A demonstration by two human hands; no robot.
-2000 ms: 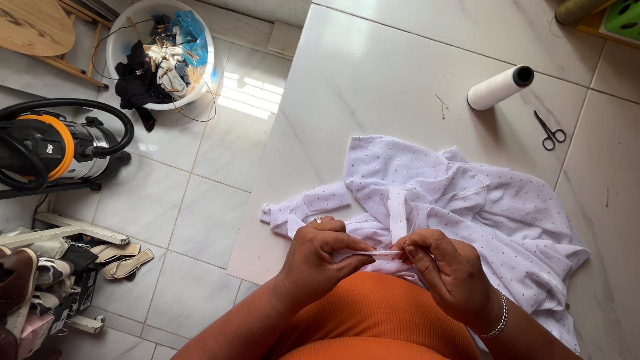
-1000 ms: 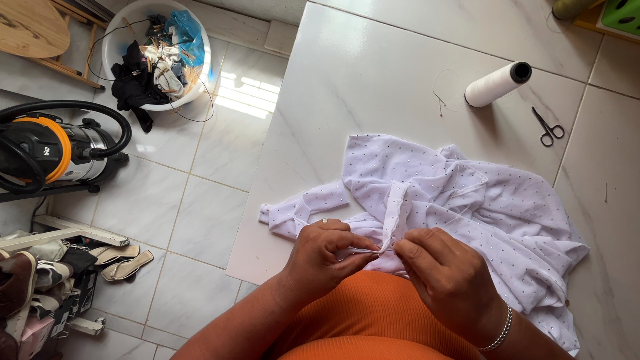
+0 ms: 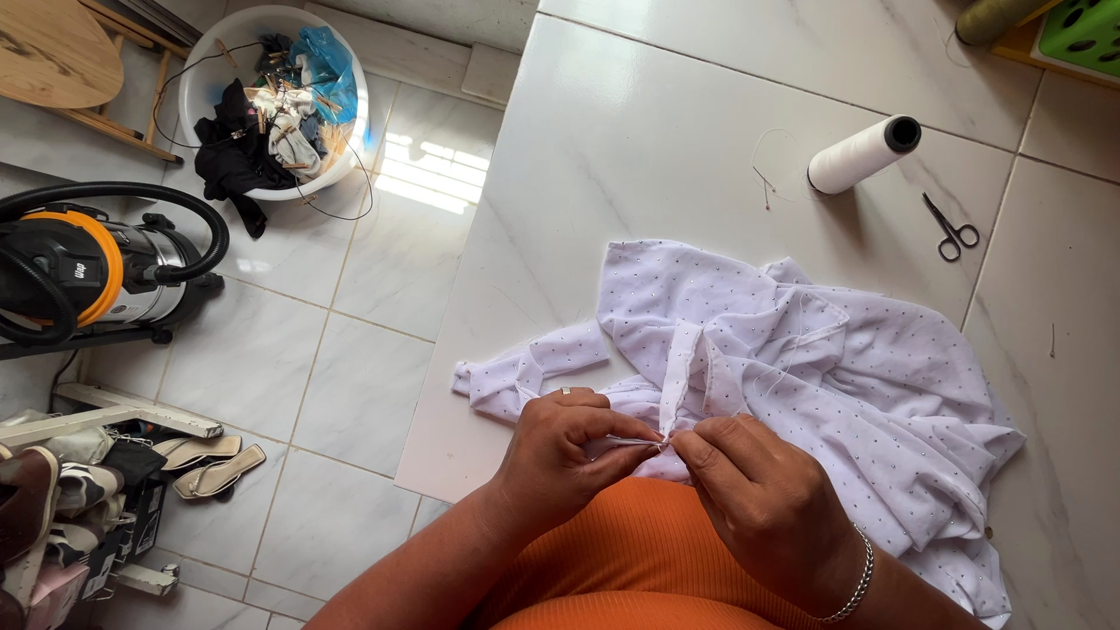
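A white garment with small dark dots (image 3: 875, 394) lies bunched on the tiled tabletop. My left hand (image 3: 573, 442) pinches a folded edge of it between thumb and fingers. Fingertips of my right hand (image 3: 757, 490) meet that same edge close to the left fingertips; whether they hold a needle is too small to tell. Loose white thread lies over the cloth. Beyond the garment stands a cone of white thread (image 3: 857, 157), with small dark-handled scissors (image 3: 950, 229) to its right and pins (image 3: 766, 188) to its left.
The tabletop (image 3: 630, 131) ends at a slanting left edge. On the floor are a white tub (image 3: 360, 96) of clothes and clothespins, a vacuum cleaner (image 3: 96, 262), sandals (image 3: 219, 468) and a shoe rack (image 3: 149, 411). A green perforated container (image 3: 1085, 35) sits at the top right.
My right fingertips, a little apart from the left ones one second ago, are now close against them at the cloth edge. The garment and tools lie as before.
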